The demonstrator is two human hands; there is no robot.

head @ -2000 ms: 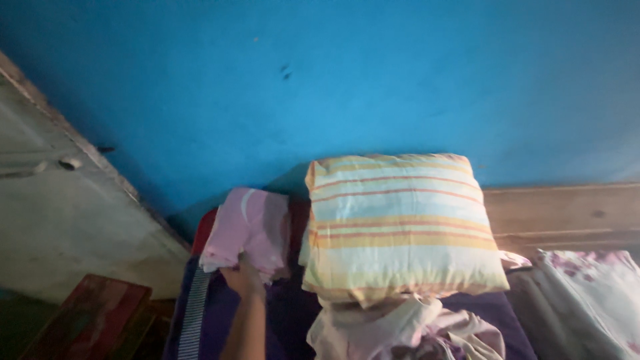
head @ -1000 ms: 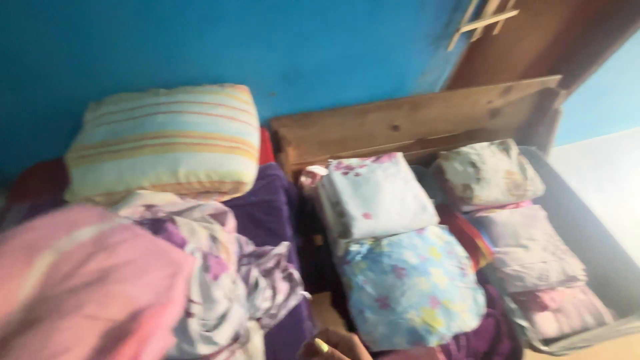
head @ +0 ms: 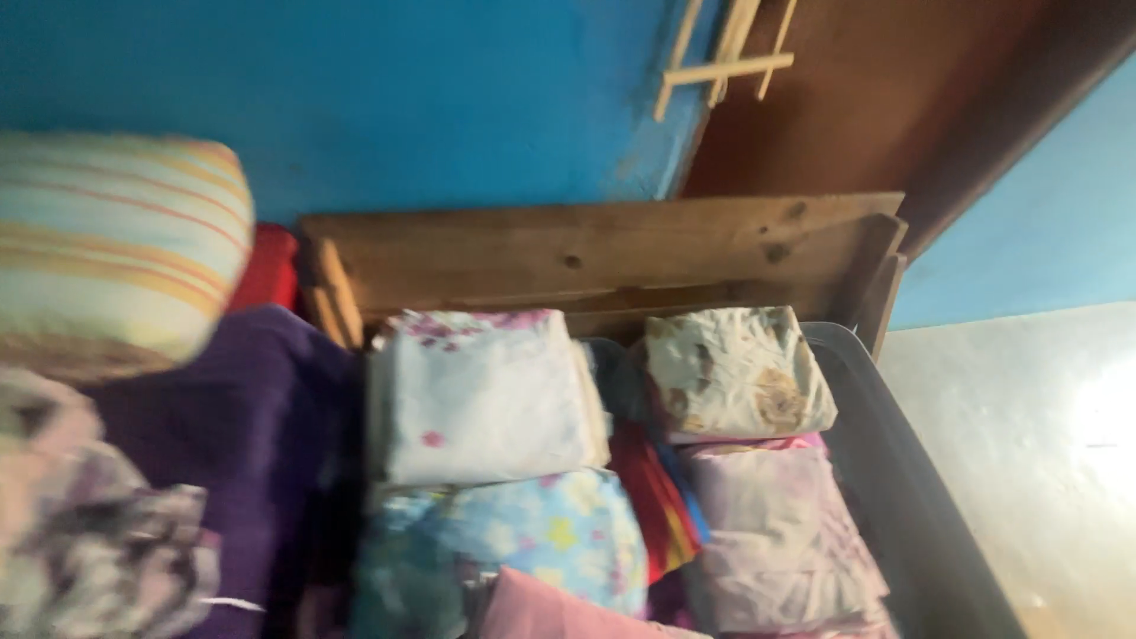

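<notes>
Neither of my hands shows. A pink folded cloth (head: 564, 612) enters at the bottom centre, in front of a blue floral folded cloth (head: 550, 524); what holds it is out of view. Behind the blue one lies a white folded cloth with pink flowers (head: 484, 399). To the right, a cream folded cloth with brown flowers (head: 737, 373) lies behind a pale pink folded cloth (head: 781, 532). Red, yellow and blue fabric (head: 657, 506) shows between the two rows. A crumpled patterned cloth (head: 98, 524) is at the lower left.
A striped pillow (head: 115, 257) and purple fabric (head: 231, 435) are on the left. A wooden board (head: 568, 253) stands behind the cloths against the blue wall. The grey rim of a plastic container (head: 923, 497) runs along the right. Wooden sticks (head: 728, 69) hang above.
The view has swung right. The pink cloth, held by a hand two seconds ago and large at the left one second ago, now shows at the bottom centre. The hand has gone from view.
</notes>
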